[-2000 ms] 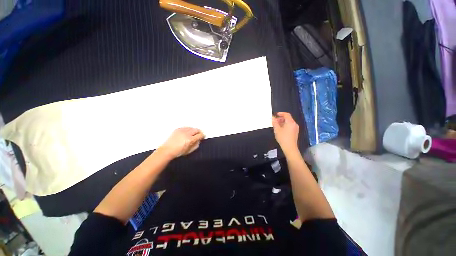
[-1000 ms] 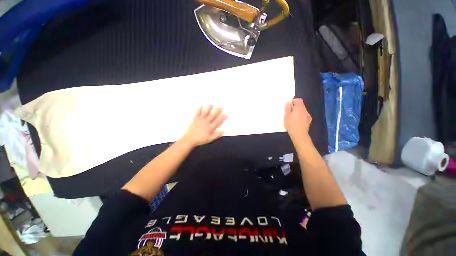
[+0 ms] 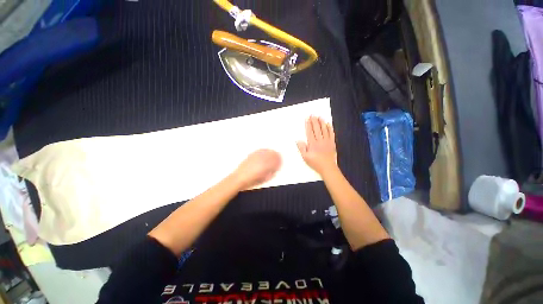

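The cream trousers (image 3: 161, 154) lie flat across the black ribbed ironing table, the wide curved top at the left and the square hem at the right. My left hand (image 3: 260, 168) rests on the leg near its lower edge, slightly blurred, holding nothing that shows. My right hand (image 3: 318, 145) lies flat on the leg close to the hem, fingers spread. The steam iron (image 3: 256, 71) sits beyond the hem end, touched by no hand, with its orange-brown handle and yellow-orange hose.
A blue padded shape (image 3: 53, 47) is at the far left. Pale pink and white cloth (image 3: 18, 205) lies on the white side board (image 3: 71, 286). A blue plastic packet (image 3: 390, 154) is right of the table, and a white thread cone (image 3: 495, 196) is further right.
My right hand has gone from pinching the hem edge to lying flat on the leg. My left hand has moved from the leg's lower edge onto the cloth. The view has shifted.
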